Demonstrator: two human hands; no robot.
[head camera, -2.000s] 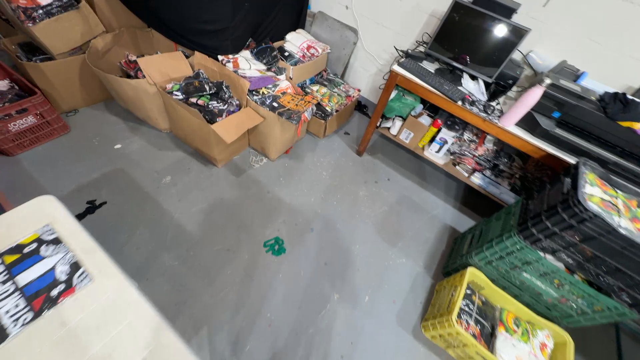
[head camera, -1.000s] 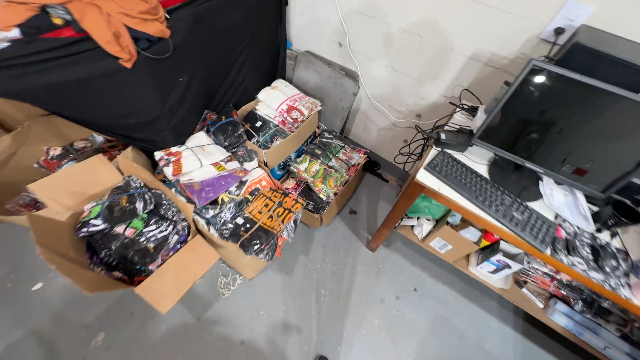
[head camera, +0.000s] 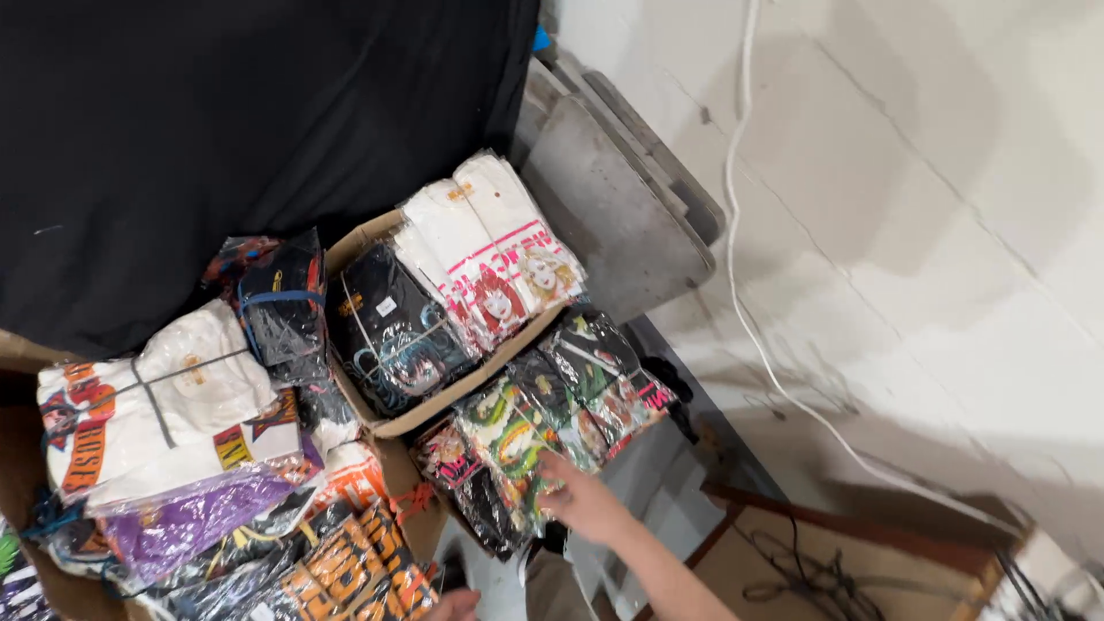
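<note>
My right hand (head camera: 586, 503) reaches in from the bottom right, its fingers at the edge of a bundle of plastic-bagged green and yellow printed shirts (head camera: 511, 440); whether it grips them cannot be told. Only the fingers of my left hand (head camera: 454, 606) show at the bottom edge, beside bagged black shirts with orange print (head camera: 349, 569). Above the green bundle, a cardboard box (head camera: 483, 377) holds tied black shirts (head camera: 399, 328) and white shirts with pink print (head camera: 492, 246). Tied white shirts (head camera: 164, 401) lie on a purple bagged bundle (head camera: 203, 517) at the left.
A black cloth (head camera: 259, 112) hangs behind the boxes. Grey metal panels (head camera: 617, 207) lean against the white wall (head camera: 914, 216), where a white cable (head camera: 733, 233) runs down. A wooden table (head camera: 862, 526) with dark cables stands at the bottom right.
The view has moved in close over the boxes by the wall. Both hands have come into view, the right one at the green and yellow bundle.
</note>
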